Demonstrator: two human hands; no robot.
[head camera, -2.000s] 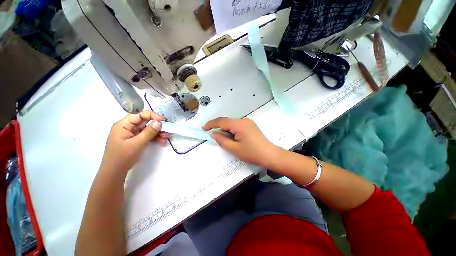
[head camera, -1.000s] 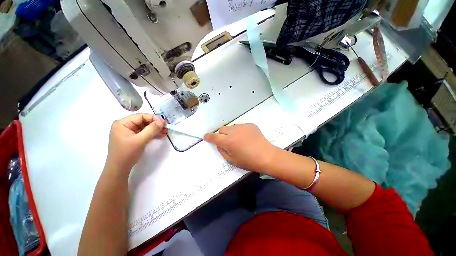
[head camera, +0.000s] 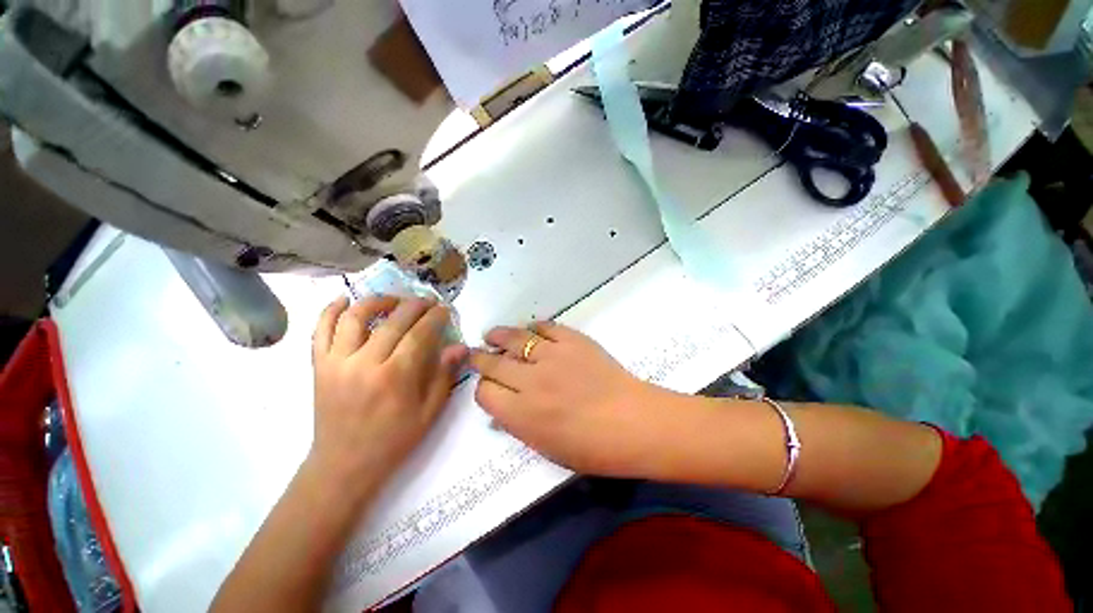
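My left hand lies palm down at the needle area, just in front of the machine's throat plate. My right hand lies on the table beside it, the fingertips of both hands almost touching. The pale-blue strip between them is mostly hidden under the fingers; only a little pale material shows there. The sewing machine head hangs over the plate and hides the needle. Another length of pale-blue strip lies across the machine bed to the right.
Black scissors and a brown-handled pointed tool lie at the right. Dark plaid cloth and a handwritten note are behind. A red basket stands left; a teal sheer heap lies beyond the table's right front edge.
The hands were apart with the strip stretched between them; they have come together, the left one turned palm down at the needle area. The view has shifted closer to the machine head.
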